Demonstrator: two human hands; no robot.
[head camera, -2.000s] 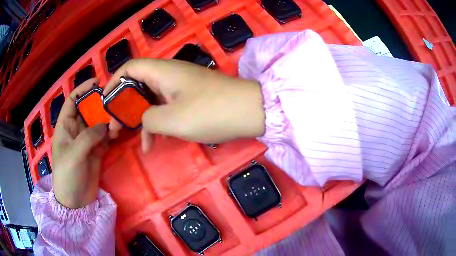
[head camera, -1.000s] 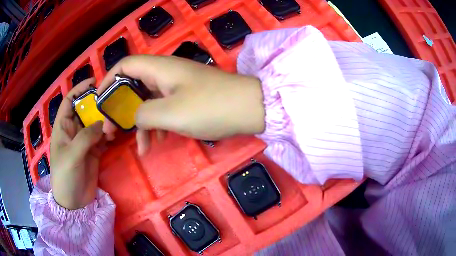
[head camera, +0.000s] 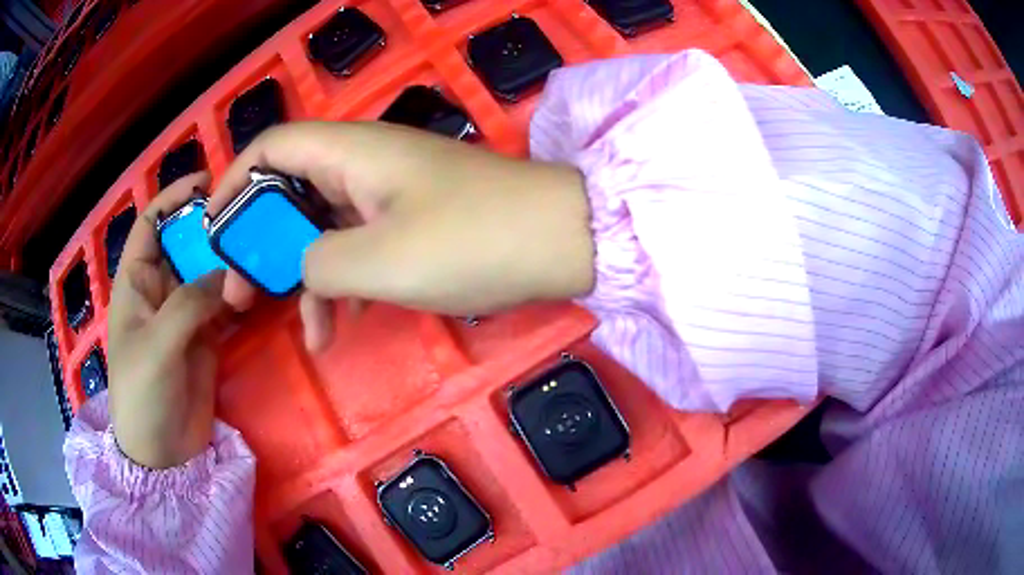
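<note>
My right hand (head camera: 416, 219) holds a square smartwatch (head camera: 267, 238) by its edges, its display lit plain blue. My left hand (head camera: 163, 326) holds a second square smartwatch (head camera: 189, 240), also lit blue and partly behind the first. Both are held above a red-orange turnover tray (head camera: 382, 432) with square pockets. Several square smartwatches lie in the pockets; one near my right sleeve (head camera: 569, 421) and one lower down (head camera: 433, 510) lie back side up, with gold contacts showing. My right hand and sleeve hide part of the tray.
Other red-orange trays stand at the upper left (head camera: 135, 67) and the upper right (head camera: 954, 67). A white paper (head camera: 848, 90) lies beyond the tray's right edge. A grey flat object (head camera: 34, 393) is at the left edge.
Both lit displays have gone from orange-red to yellow to blue. Both hands have shifted slightly left with the watches still held.
</note>
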